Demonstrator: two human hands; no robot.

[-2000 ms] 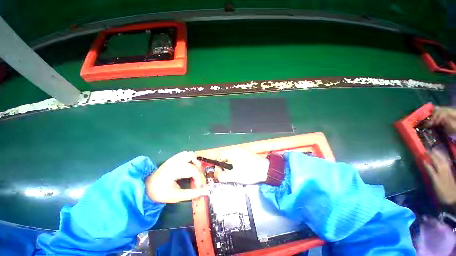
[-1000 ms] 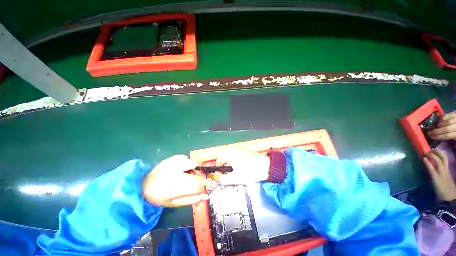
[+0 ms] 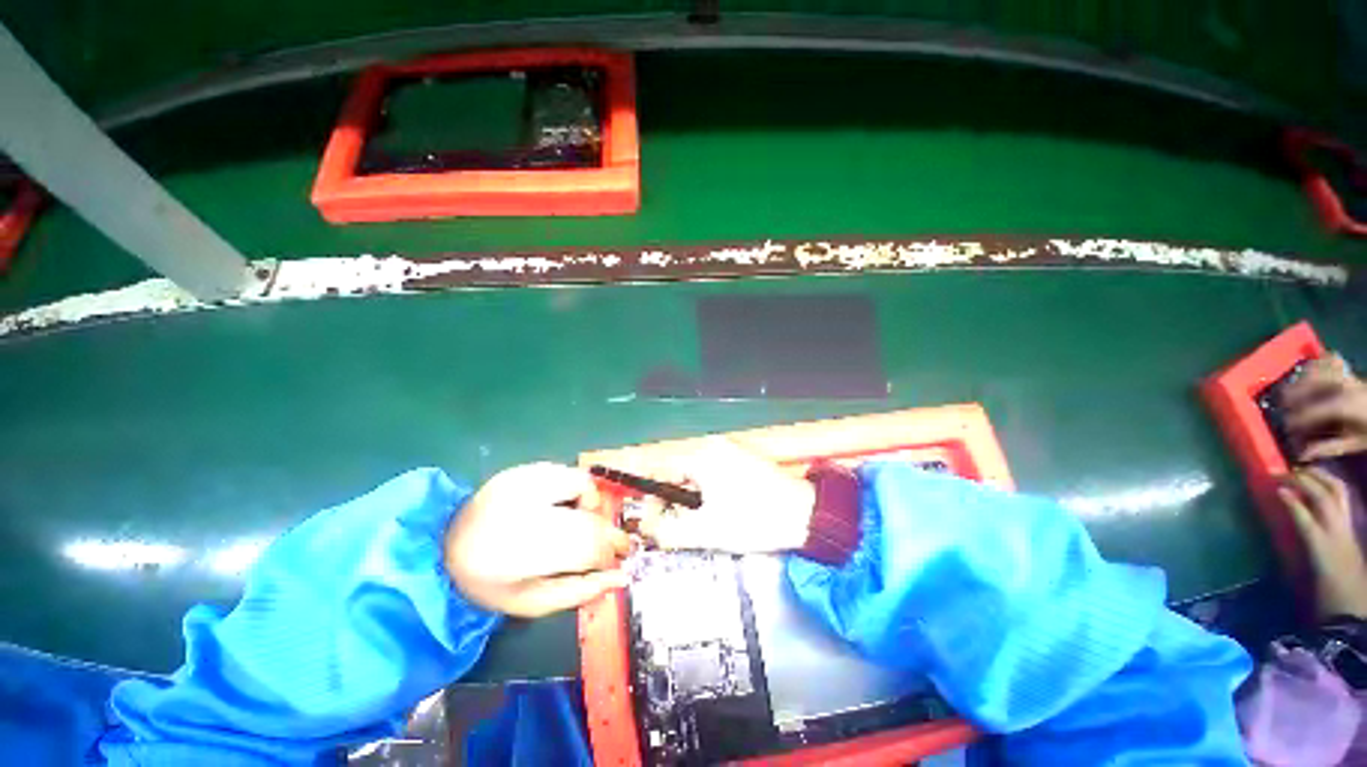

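Observation:
A red-orange tray [image 3: 604, 674] lies in front of me with an open tablet in it. The tablet shows a dark circuit board [image 3: 697, 667] with pale glare and a smooth silver-grey battery [image 3: 825, 652] beside it. My right hand [image 3: 735, 502] holds a thin dark pen-like tool [image 3: 645, 486], slanted above the tray's upper left corner. My left hand [image 3: 532, 540] is at that same corner, fingertips bent together near the tool's end. What its fingertips touch is hidden by glare and the fingers.
A dark grey mat [image 3: 795, 345] lies beyond the tray. Past the worn edge strip [image 3: 675, 261], another tray [image 3: 480, 195] sits on the green belt. A slanted pale post [image 3: 128, 188] stands at left. At right, another person's hands [image 3: 1319, 510] work over a red-orange tray [image 3: 1244, 393].
The far tray on the belt has shifted right. The pen-like tool, level a second ago, is slanted again. My left fingers have shifted slightly at the corner. The other person's hands have moved.

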